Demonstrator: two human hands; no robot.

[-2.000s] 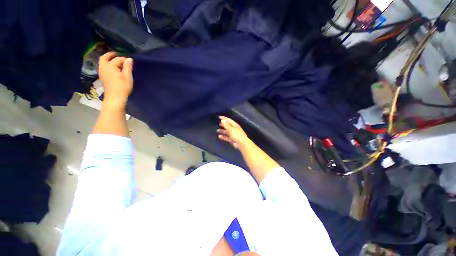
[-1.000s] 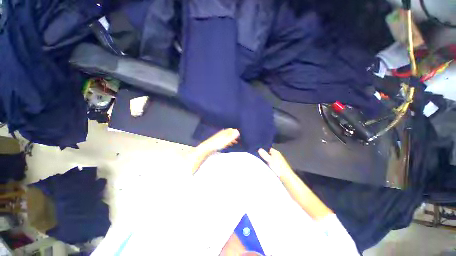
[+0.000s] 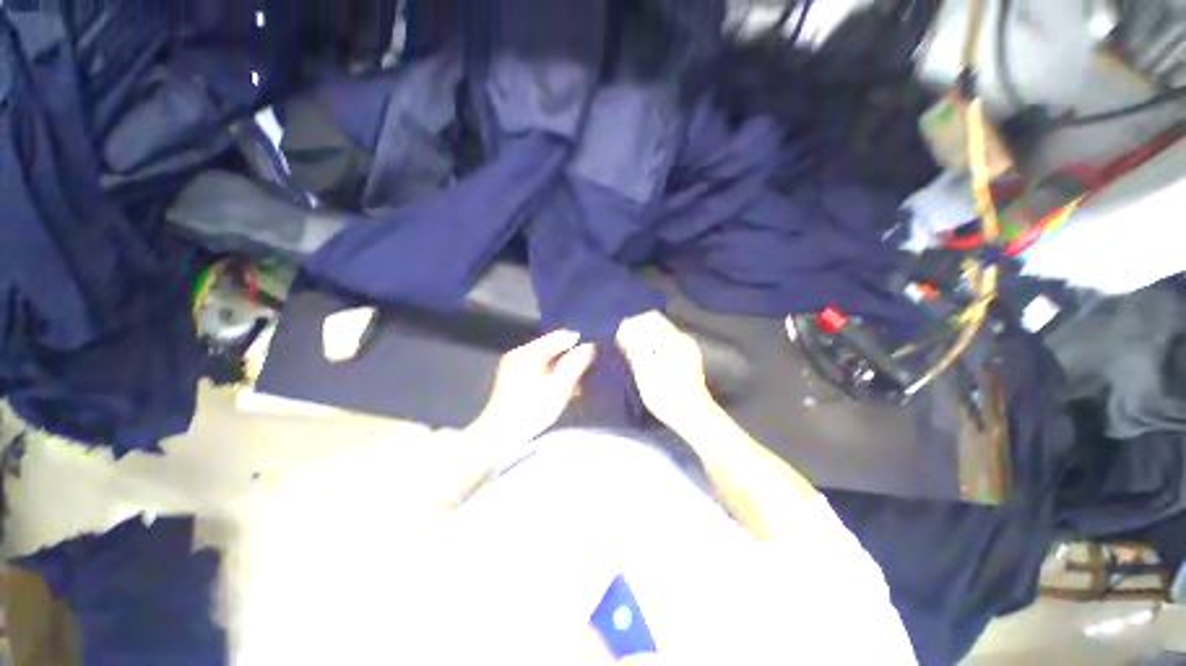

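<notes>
A navy garment (image 3: 579, 254) lies over the dark grey padded board (image 3: 254, 215). One leg- or sleeve-like part spreads to the left and another hangs towards me. My left hand (image 3: 536, 377) and my right hand (image 3: 661, 364) are side by side at the near end of this part, each with fingers closed on its edge. The fingertips are partly blurred. The black iron with a red part (image 3: 839, 341) stands at the right on the table, touched by neither hand.
An off-white block (image 3: 347, 333) lies on the table's left part. Navy garments are heaped behind and hang at the left (image 3: 91, 299). A tan hose (image 3: 978, 169) runs up from the iron. A brownish strip (image 3: 985, 436) is at the table's right end.
Both hands have moved a little away from my body and closer together, with the garment end between them. One part of the garment now spreads left across the board.
</notes>
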